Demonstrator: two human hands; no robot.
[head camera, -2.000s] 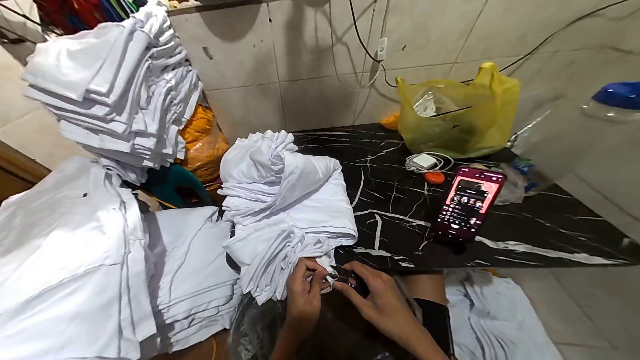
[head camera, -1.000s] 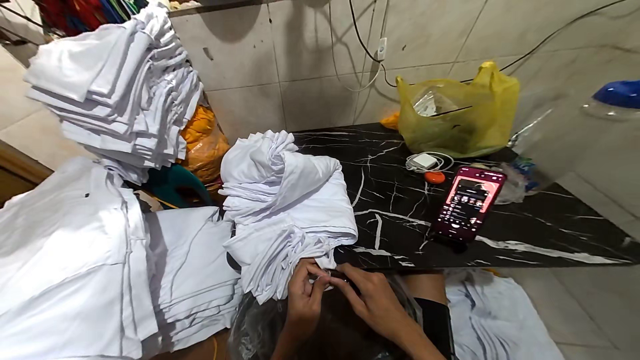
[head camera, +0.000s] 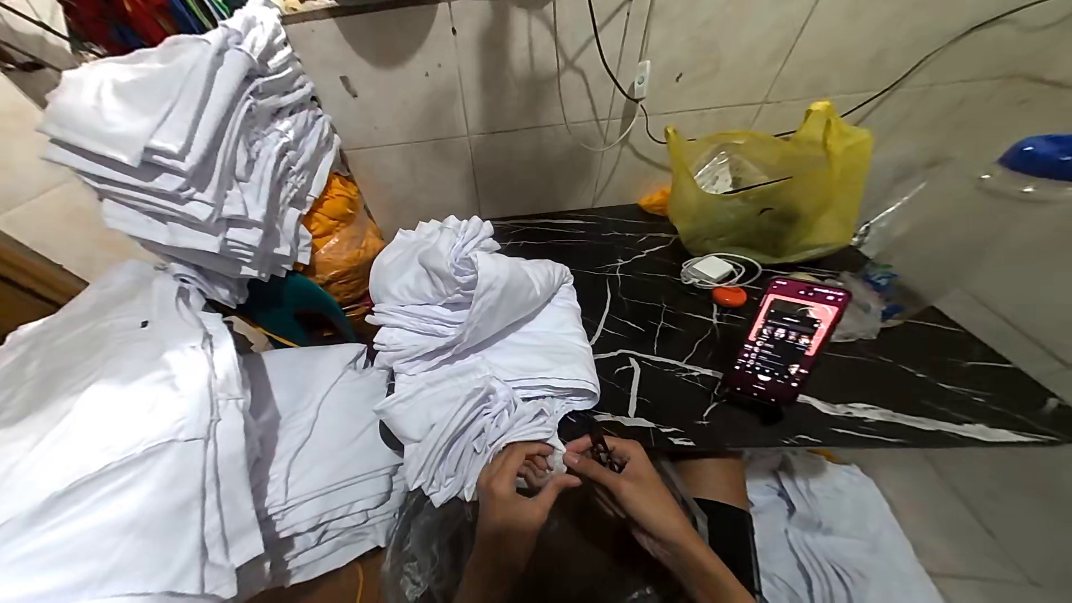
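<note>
White folded garments (head camera: 502, 327) lie in a stack on the near left part of a black marble-patterned table (head camera: 653, 335). At the stack's near edge, my left hand (head camera: 523, 481) pinches a bit of the white cloth between thumb and fingers. My right hand (head camera: 620, 477) touches the same bit of cloth from the right with thumb and fingertip. A small dark tool (head camera: 600, 450), perhaps thread snips, sits within the curled fingers of my right hand; its blades cannot be made out.
More white garments are piled at the upper left (head camera: 193, 151), left (head camera: 109, 419) and lower right (head camera: 837, 528). On the table are a lit phone (head camera: 787, 339), a white charger (head camera: 712, 268), an orange-red round object (head camera: 729, 296) and a yellow plastic bag (head camera: 770, 193). Clear plastic (head camera: 427, 544) hangs below.
The dark tool in my right hand, plain two seconds ago and hidden one second ago, shows again. Both hands stay at the stack's near edge; the fingers have shifted slightly.
</note>
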